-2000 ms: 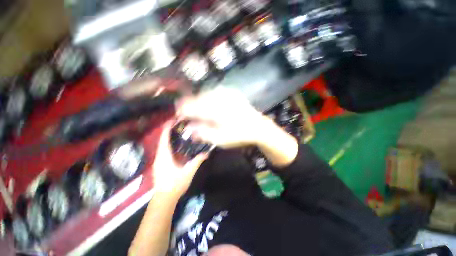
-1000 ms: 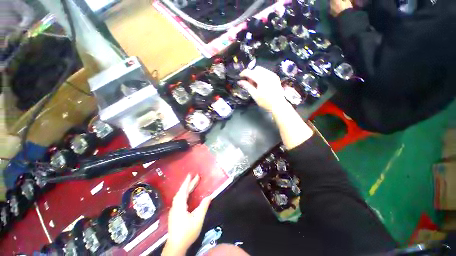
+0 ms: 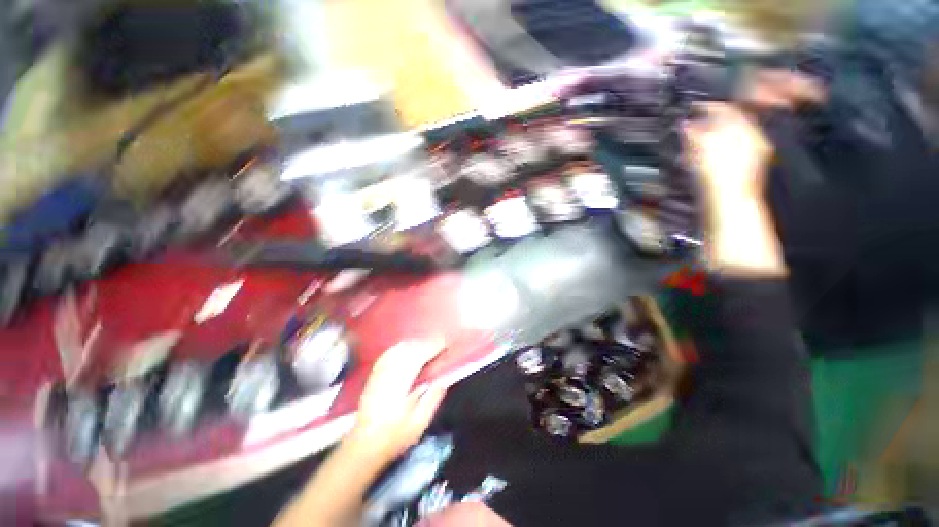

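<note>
My left hand (image 3: 404, 389) rests on the front edge of the red bench top (image 3: 407, 309), fingers apart and nothing in it. My right hand (image 3: 729, 149) is stretched out at the upper right, over or beside dark housings; it is blurred and its fingertips are unclear, so I cannot tell if it holds anything. Rows of round black housings with pale centres stand on the grey surface (image 3: 577, 257), one of them a housing (image 3: 512, 216) in the front row. The black screwdriver (image 3: 345, 255) lies across the bench, blurred.
A white-grey screw feeder (image 3: 376, 206) stands behind the screwdriver. More housings (image 3: 254, 383) line the bench's front left. An open carton (image 3: 669, 360) of dark shiny parts is below the grey surface. Another person's hand (image 3: 785, 91) is beyond my right hand.
My right hand has moved from the housings in the middle to farther right. My left hand stays open at the bench edge. The view has shifted, showing more of the parts carton.
</note>
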